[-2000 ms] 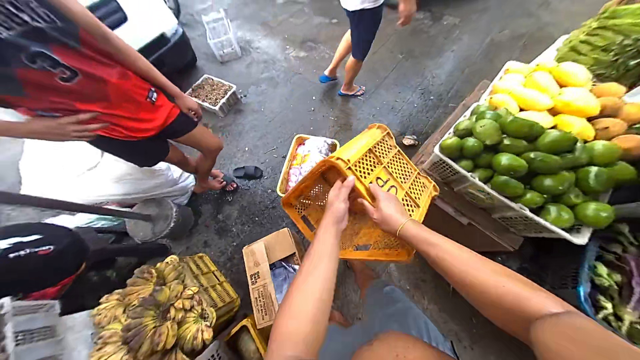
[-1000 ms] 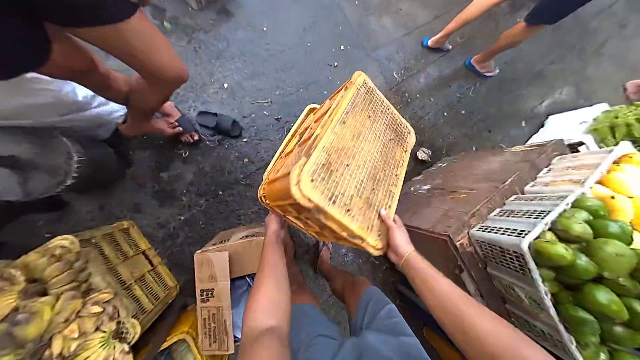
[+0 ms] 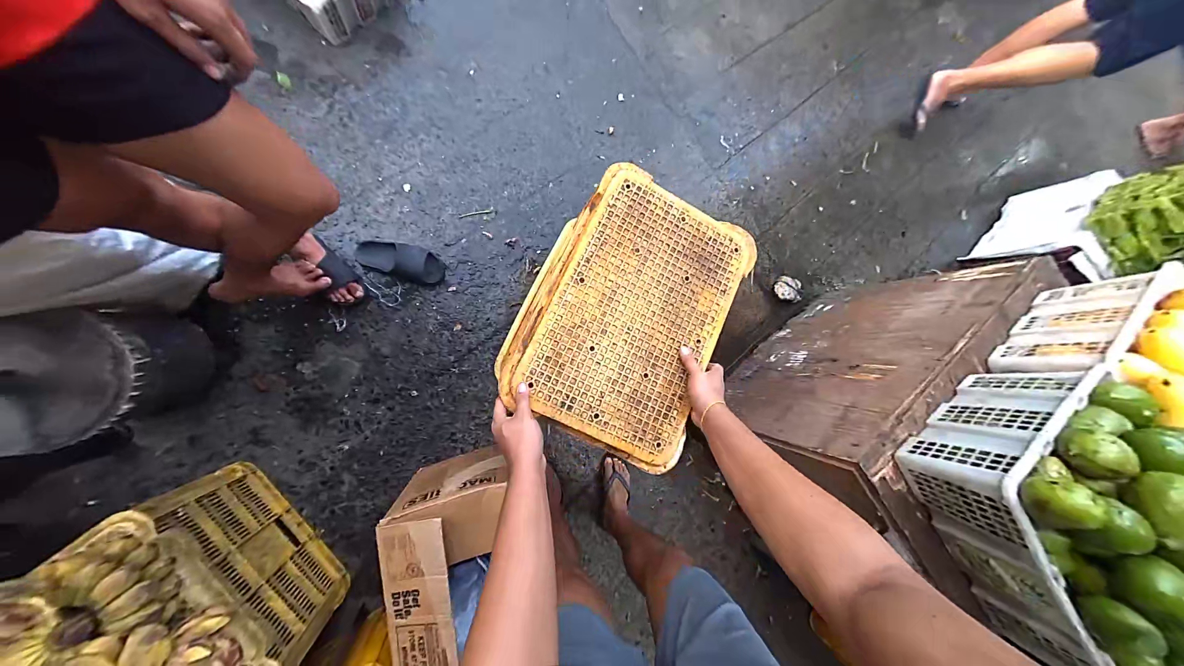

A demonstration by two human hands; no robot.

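Observation:
A yellow plastic crate (image 3: 638, 314) is held upside down in front of me, its dirty gridded base facing up. My left hand (image 3: 520, 427) grips its near left corner, thumb on the base edge. On the near right side my right hand (image 3: 705, 384) holds the rim, thumb on the base; a thin band circles that wrist. The fingers under the crate are hidden, and so is whatever lies beneath it.
At the right, a brown wooden box (image 3: 860, 342) stands beside a white plastic crate (image 3: 980, 444) with green mangoes (image 3: 1124, 518). An open cardboard box (image 3: 416, 555), bananas (image 3: 120, 592) and a yellow crate (image 3: 250, 546) are low left. A person (image 3: 185, 157) is upper left; another person's legs (image 3: 1027, 69), upper right.
The crate has turned from showing its open inside and side to showing its base. My hands have shifted to its near edges. The walking person has moved right. The view has tilted down.

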